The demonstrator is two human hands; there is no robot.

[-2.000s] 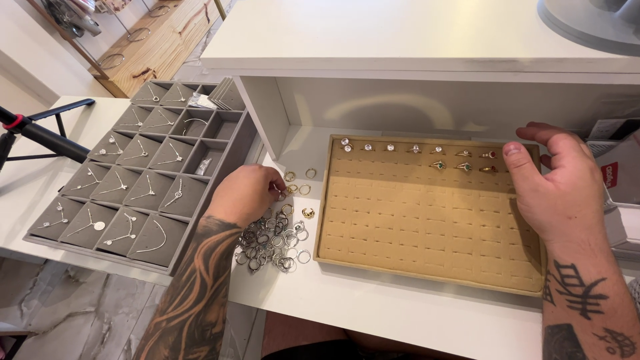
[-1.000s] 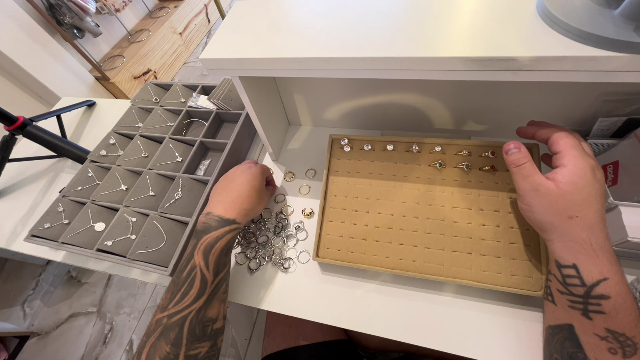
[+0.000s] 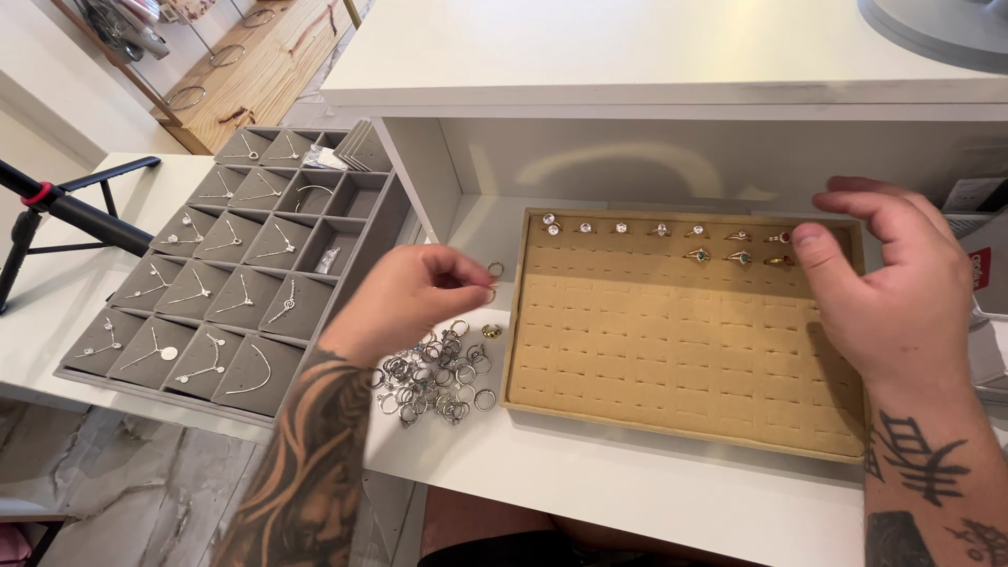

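Note:
My left hand [image 3: 421, 295] is over the white shelf, above the pile of rings, with thumb and fingertips pinched around a thin ring [image 3: 493, 293]. A gold-coloured ring [image 3: 495, 268] lies just past the fingertips, and a chunky gold-coloured ring [image 3: 491, 331] is below them. The heap of mostly silver-coloured rings [image 3: 433, 374] lies left of a tan slotted ring tray [image 3: 614, 425]. Stone-set rings [image 3: 622, 227] stand along the tray's back row, with several more [image 3: 739, 257] in the second row at right. My right hand [image 3: 890, 276], fingers spread, is at the tray's right edge.
A grey compartment tray [image 3: 346, 287] of necklaces on cards stands at left. Beside it is a black tripod leg [image 3: 87, 216] with a red ring. The white upper shelf [image 3: 630, 55] overhangs the back, with a grey round base [image 3: 937, 31] on it.
My left hand has moved right, from the left side of the loose rings toward the tan tray. My right hand stays at the tray's right edge.

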